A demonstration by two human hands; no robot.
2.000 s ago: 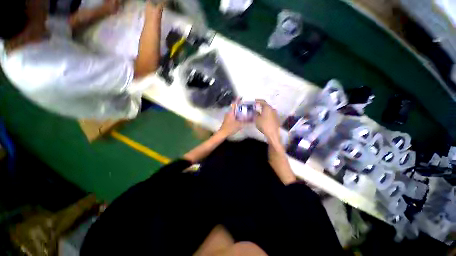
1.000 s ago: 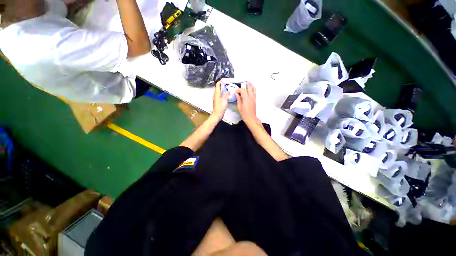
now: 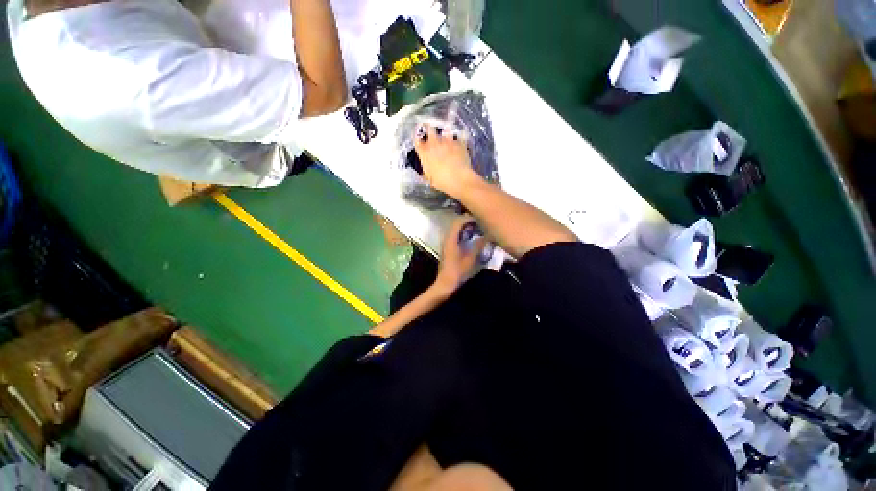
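Observation:
My right hand [image 3: 444,161] reaches into the crumpled clear poly bag [image 3: 480,125] of black cables on the white tabletop; its fingertips are among the cables, and whether it grips one I cannot tell. My left hand [image 3: 459,257] is near the table's front edge, just below the bag. It holds a small pale box [image 3: 492,257] with a dark round item [image 3: 469,233] showing at its top, partly hidden by the fingers and the right forearm.
A dark green bag with yellow marking [image 3: 405,69] and loose black cables [image 3: 363,105] lie left of the poly bag. White sleeves with dark centres [image 3: 716,331] crowd the right. The green conveyor [image 3: 615,144] beyond carries white-wrapped items. A person in white [image 3: 182,91] sits at left.
My right hand has left the small box and moved up and left into the poly bag. My left hand keeps the box. The view has shifted, and more conveyor items show.

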